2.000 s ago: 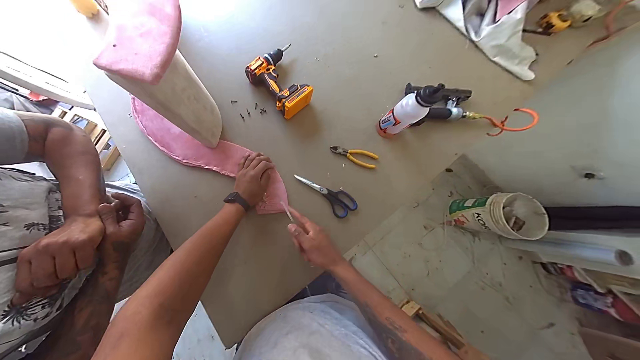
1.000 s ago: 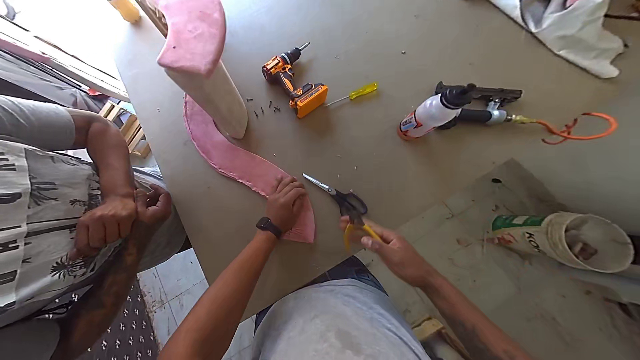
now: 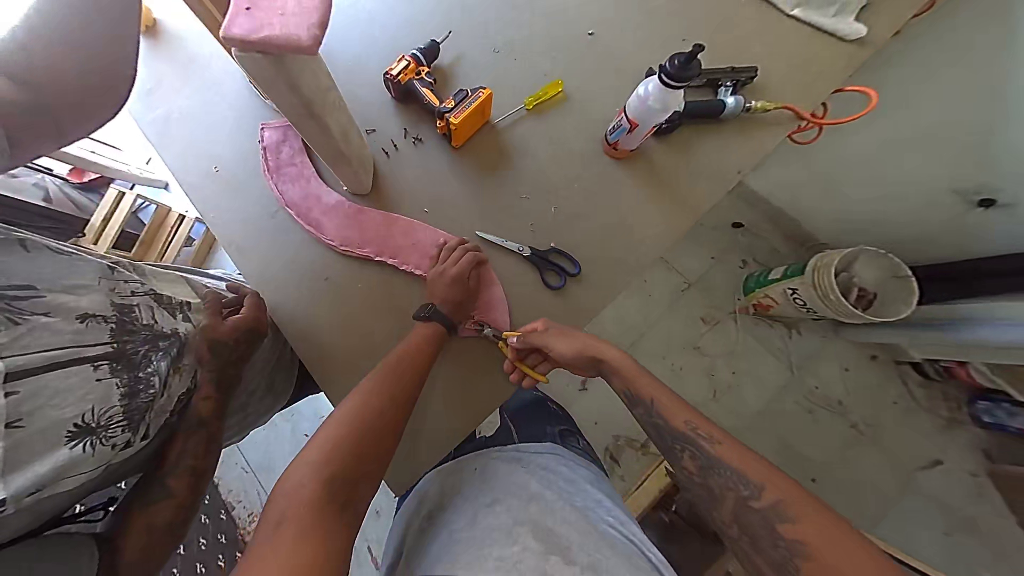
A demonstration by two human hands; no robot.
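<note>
A curved pink upholstered piece lies on the table. My left hand, with a dark watch at the wrist, presses on its near end; whether its fingers grip the edge cannot be told. Yellow-handled cutting pliers are in my right hand, their jaws touching the piece's near edge beside my left wrist. Scissors with dark blue handles lie just right of the piece. A yellow-handled screwdriver rests beside an orange cordless drill, with several screws scattered nearby.
A pink-topped padded piece stands over the far end. A spray bottle, an air-powered nailer or stapler and its orange hose occupy the right side. A bucket is beyond the table. Another person stands at left.
My right hand first held a thin tool at the piece, then had the pliers by the scissors; now the pliers' jaws are at the piece's edge. The other person's arms have moved apart.
</note>
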